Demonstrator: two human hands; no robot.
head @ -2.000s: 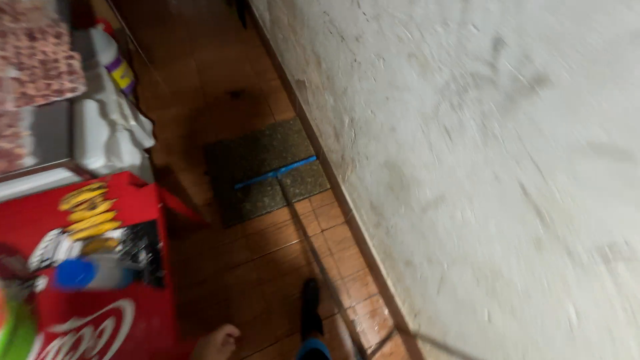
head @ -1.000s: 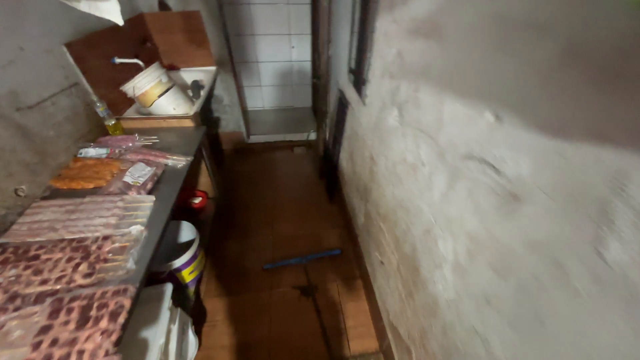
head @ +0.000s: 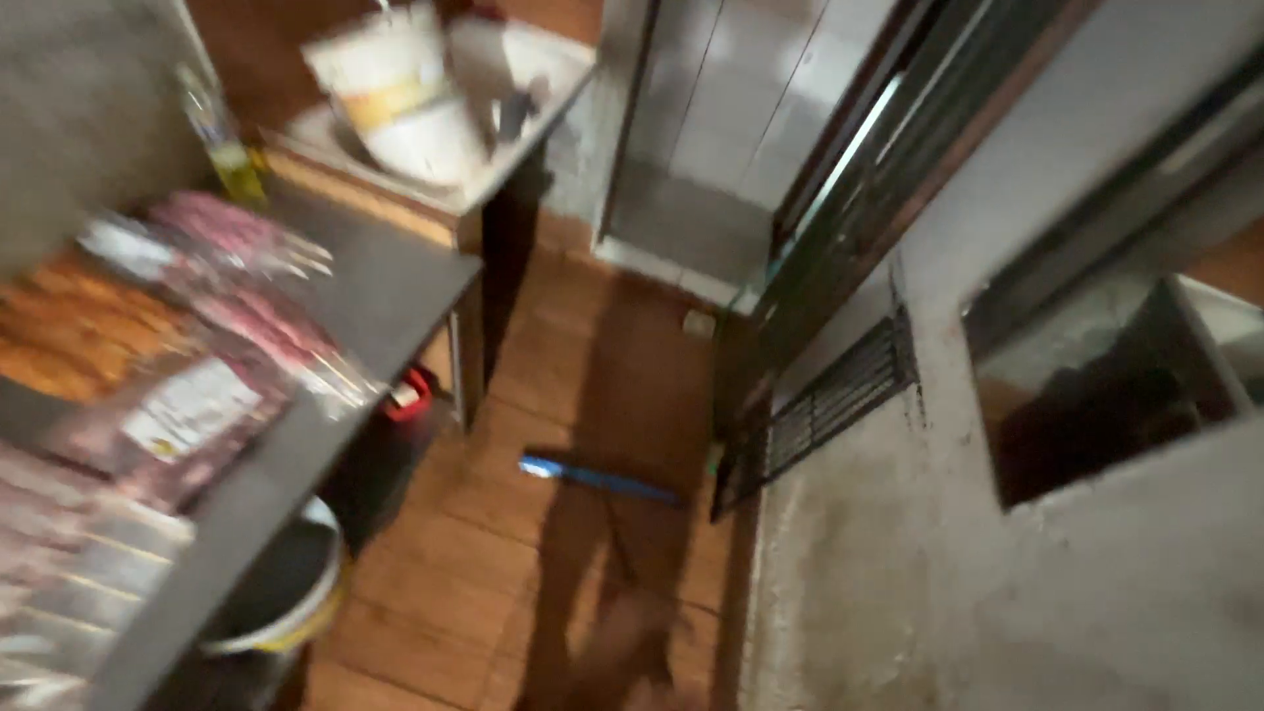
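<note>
A blue floor squeegee lies across the brown tiled floor, its thin dark handle running down toward the bottom of the view. Around the handle's lower part is a blurred, skin-toned shape that may be one of my hands. Blur hides its fingers, and I cannot tell which hand it is or whether it grips the handle. No other hand can be made out.
At left, a grey counter bears packed skewered meat and a bottle. A bucket stands below. White buckets sit in the sink. A black wire rack leans by the right wall.
The view has swung ahead and moved closer to the sink and doorway. Two seconds ago the squeegee lay on a dark mat; now it is on the tiles farther along the passage.
</note>
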